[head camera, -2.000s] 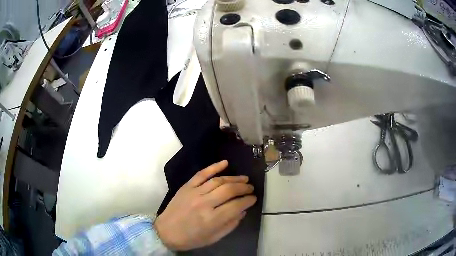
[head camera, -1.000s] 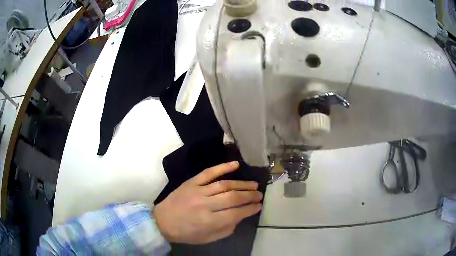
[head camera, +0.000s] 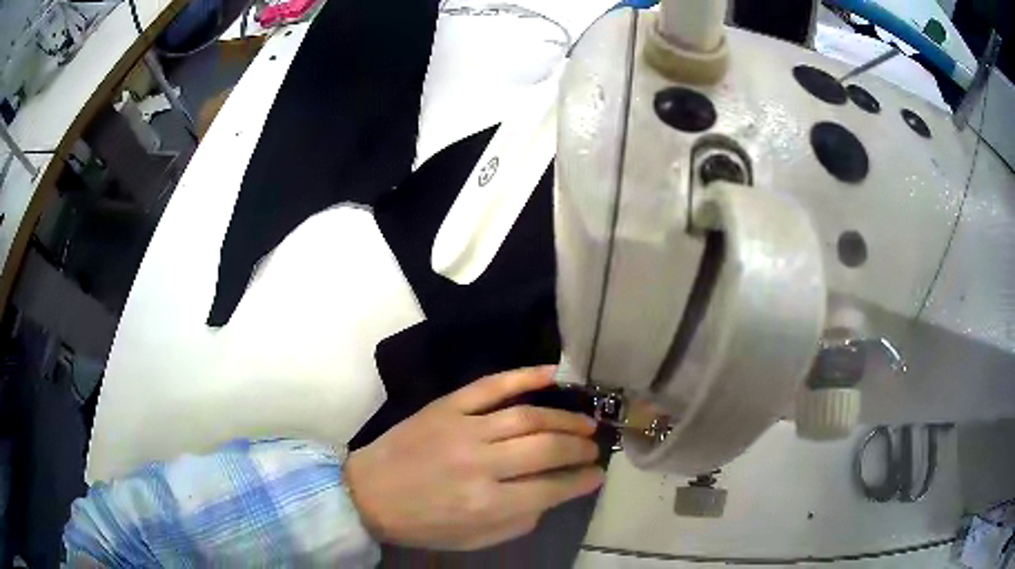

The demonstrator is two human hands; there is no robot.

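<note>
My left hand (head camera: 479, 467) lies palm down on a black cut panel (head camera: 462, 333), fingers slightly apart, fingertips beside the presser foot (head camera: 610, 407). The panel lies flat on the table and runs under the off-white machine head (head camera: 668, 222). The curved lever guard (head camera: 768, 322) hides part of the needle area. Another black pointed piece (head camera: 323, 133) lies at the left. A long white paddle (head camera: 490, 206) with a round logo lies over the black cloth. My right hand is not in view.
Scissors (head camera: 899, 461) lie on the machine bed at the right, partly hidden by the head. A pale thread tension knob (head camera: 829, 409) sticks out above the bed. The white table's (head camera: 267, 367) left edge curves down; another table (head camera: 56, 145) stands beyond a gap.
The view has shifted, so the machine head looks larger and further right, and the lever guard shows more from above. My left hand is still flat on the cloth, close to the presser foot.
</note>
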